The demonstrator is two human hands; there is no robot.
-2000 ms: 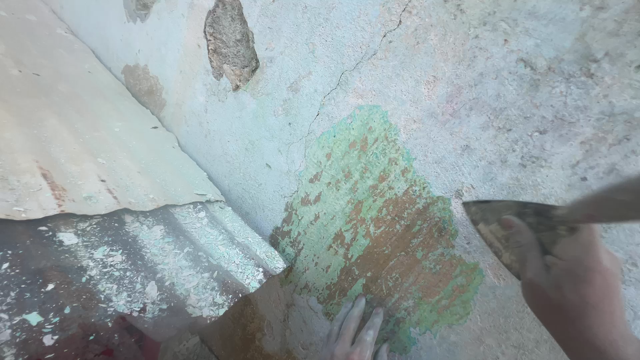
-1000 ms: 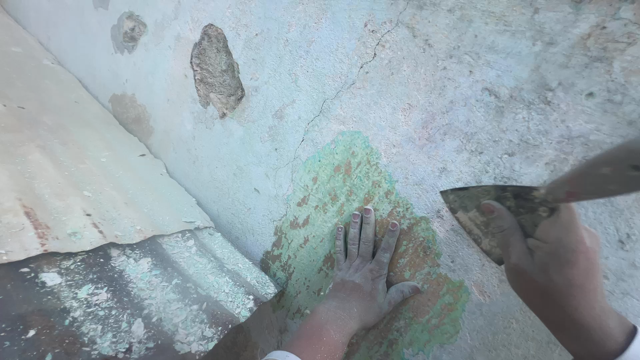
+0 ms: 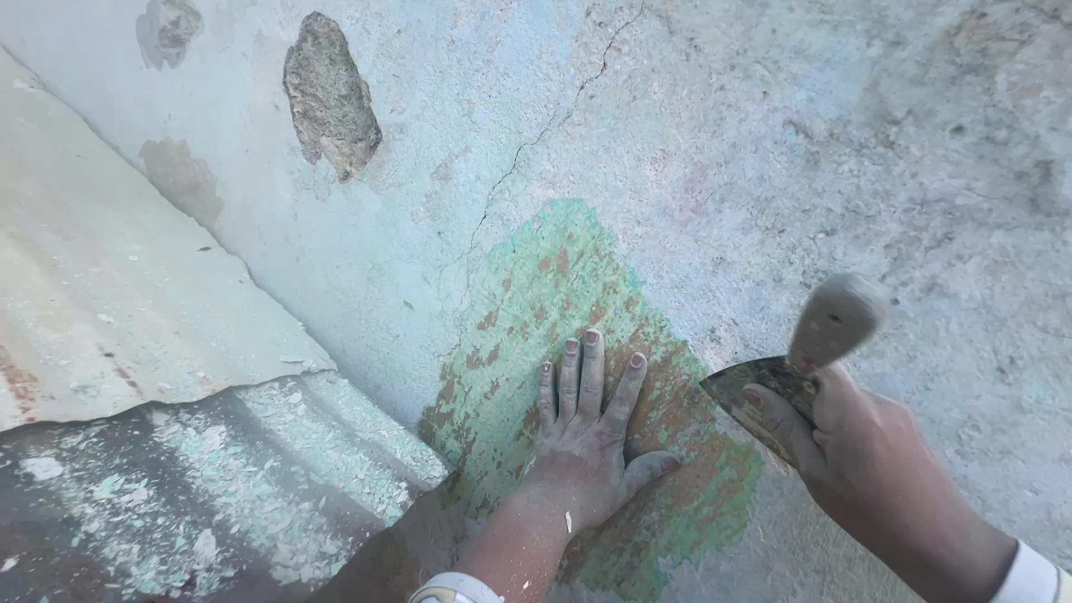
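Observation:
My left hand (image 3: 586,435), dusty and with fingers spread, lies flat on a scraped patch (image 3: 548,293) of green and brown on the pale blue wall (image 3: 402,251). To its right, my right hand (image 3: 871,452) grips a trowel-like scraper with a pointed metal blade (image 3: 758,402) and a rounded handle (image 3: 842,314). The thumb presses on the blade's face. The blade's tip points left, at the right border of the scraped patch; whether it touches the wall I cannot tell.
Corrugated metal sheets (image 3: 134,276) meet the wall at the left; the lower sheet (image 3: 276,477) is strewn with paint flakes. A thin crack (image 3: 523,146) runs up the wall from the patch. Rough grey holes (image 3: 331,96) in the plaster show at the upper left.
My left hand was at the bottom edge two seconds ago and has moved up onto the scraped patch. The scraper's handle, earlier pointing right, now tilts upward in my right hand.

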